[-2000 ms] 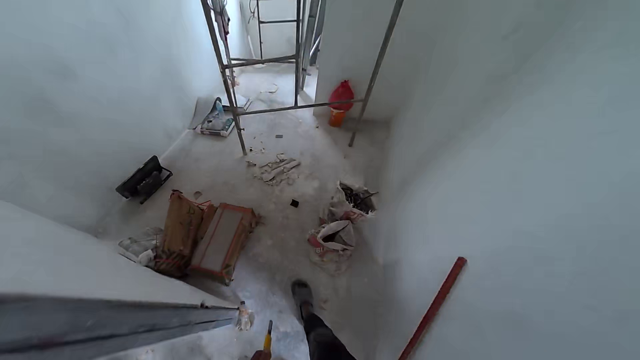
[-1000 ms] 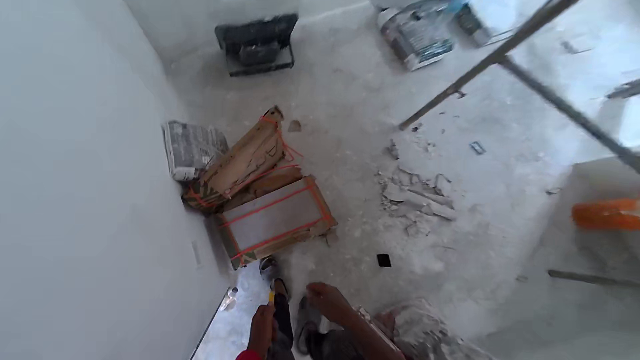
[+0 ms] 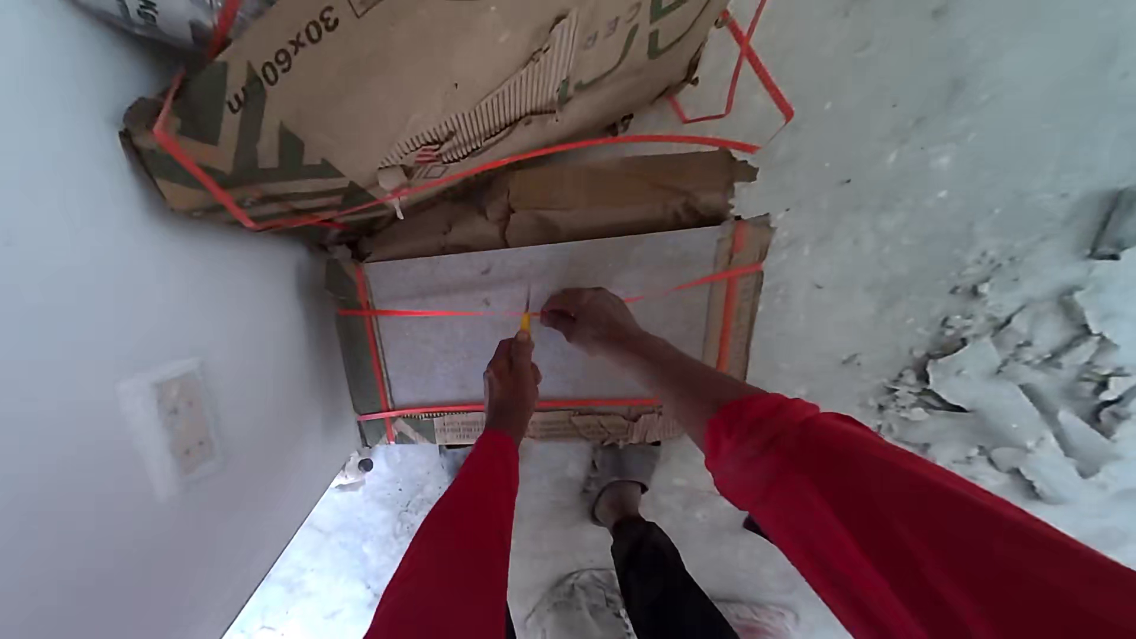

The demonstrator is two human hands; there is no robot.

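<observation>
My left hand (image 3: 512,377) is closed around the yellow handle of a thin-bladed tool (image 3: 526,321), its blade tip pointing away from me across an orange plastic strap (image 3: 417,313). Just right of it, my right hand (image 3: 590,319) pinches that strap between thumb and fingers. Beneath both hands lies a stack of tiles (image 3: 444,364) with a pale grey top face. Torn cardboard (image 3: 745,302) edges the stack, and more orange straps cross its ends and near side.
A torn cardboard carton (image 3: 426,80) with loose orange strapping lies beyond the tiles. The wall (image 3: 71,355) with a recessed box (image 3: 185,422) rises at left. Broken plaster-like debris (image 3: 1021,390) lies on the floor at right. My foot (image 3: 621,484) is close to the stack's near edge.
The view has moved in close over the tile stack. Both hands, near the bottom of the view one second ago, are now over the tiles, and the right one has taken hold of a strap.
</observation>
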